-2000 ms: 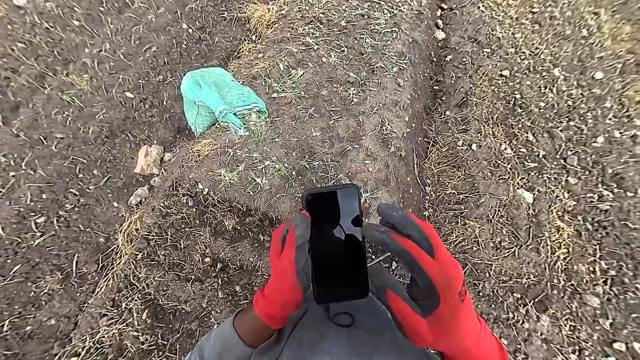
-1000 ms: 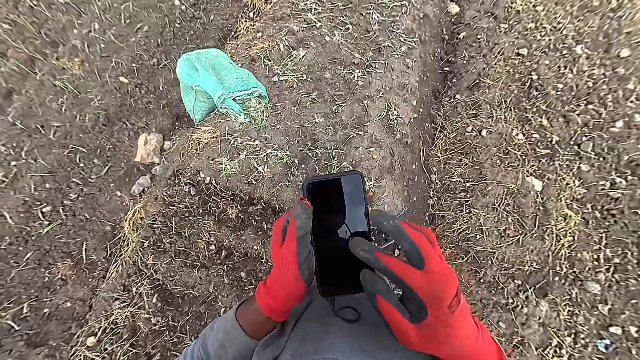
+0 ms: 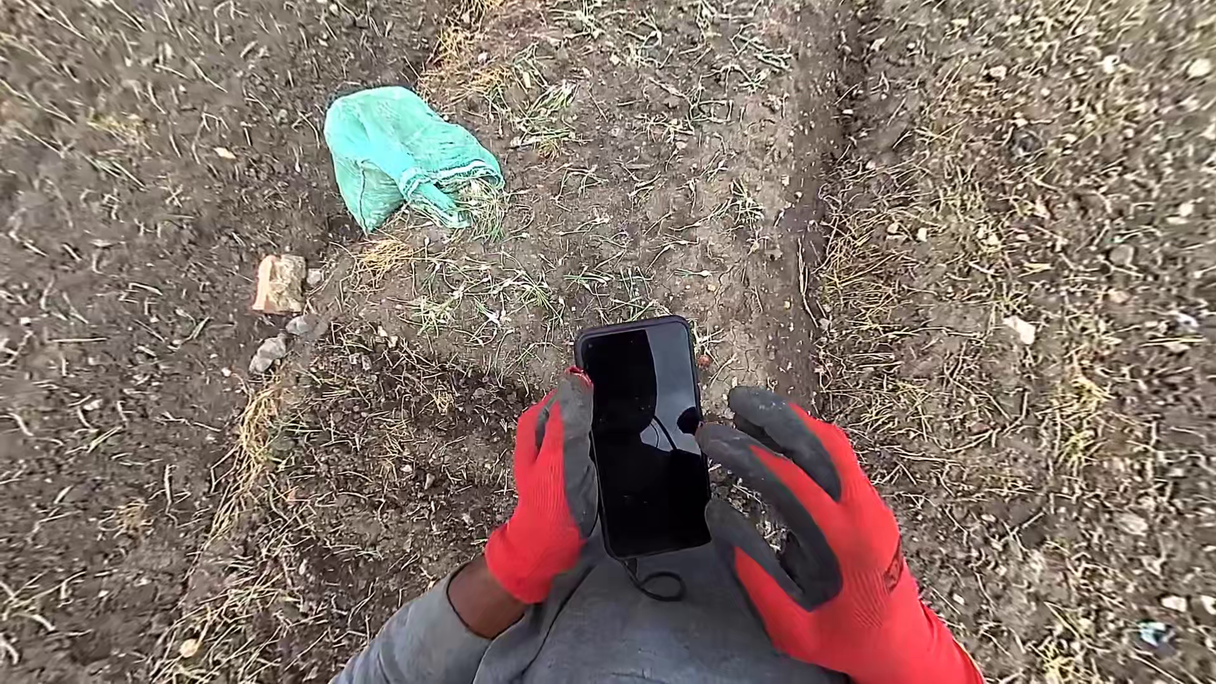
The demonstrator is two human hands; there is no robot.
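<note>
A black smartphone [image 3: 646,437] with a dark, reflective screen is upright in front of my body, a thin black cord hanging from its lower end. My left hand [image 3: 560,484], in a red work glove with grey-coated fingers, grips the phone along its left edge. On the other side, my right hand [image 3: 807,522] wears a matching glove; its fingers are apart and bent, the fingertips close to the phone's right edge. Whether they touch it I cannot tell.
A green mesh bag [image 3: 399,152] lies on the soil at upper left, bits of plant at its mouth. Below it sit a broken piece of brick [image 3: 280,283] and small stones [image 3: 269,353]. A shallow furrow [image 3: 822,190] runs down the right side through dry stubble.
My right fingers lay over the phone's screen a second ago; they have moved right, to its edge. My left hand keeps its hold on the phone.
</note>
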